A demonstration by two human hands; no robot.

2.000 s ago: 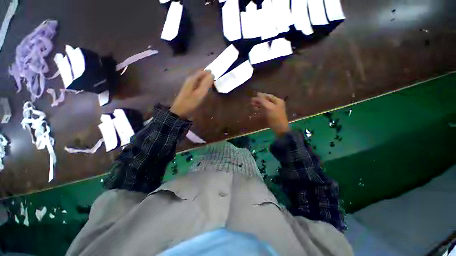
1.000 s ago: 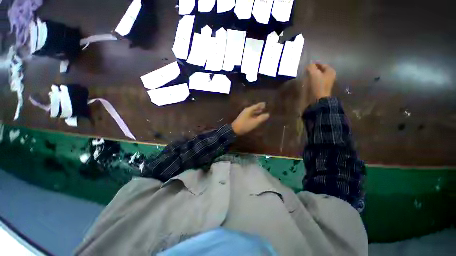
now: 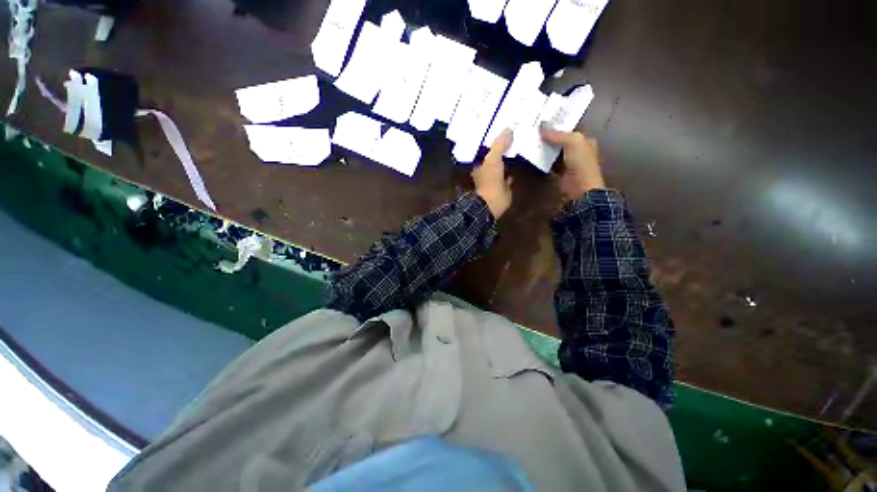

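Several white-topped dark fabric pieces (image 3: pixel 438 86) stand side by side in a row on the brown table. My left hand (image 3: pixel 493 180) is at the near edge of the row's right part, its thumb and fingertips touching a white top. My right hand (image 3: pixel 577 161) is at the row's right end, thumb and fingers on the end piece (image 3: pixel 574 108). The end pieces sit tilted between my hands. Whether either hand grips a piece or only rests on it is hard to tell.
Loose white-topped pieces (image 3: pixel 288 144) lie left of the row. More pieces (image 3: pixel 575 23) lie behind it. A dark bundle (image 3: pixel 117 106) with a pale lilac strip (image 3: pixel 180 154) is at the left. A green, scrap-littered ledge (image 3: pixel 192 279) runs along the near edge.
Both hands have come from the table in front of the row and beside it onto its right end. The view has turned, and the end pieces are now tilted.
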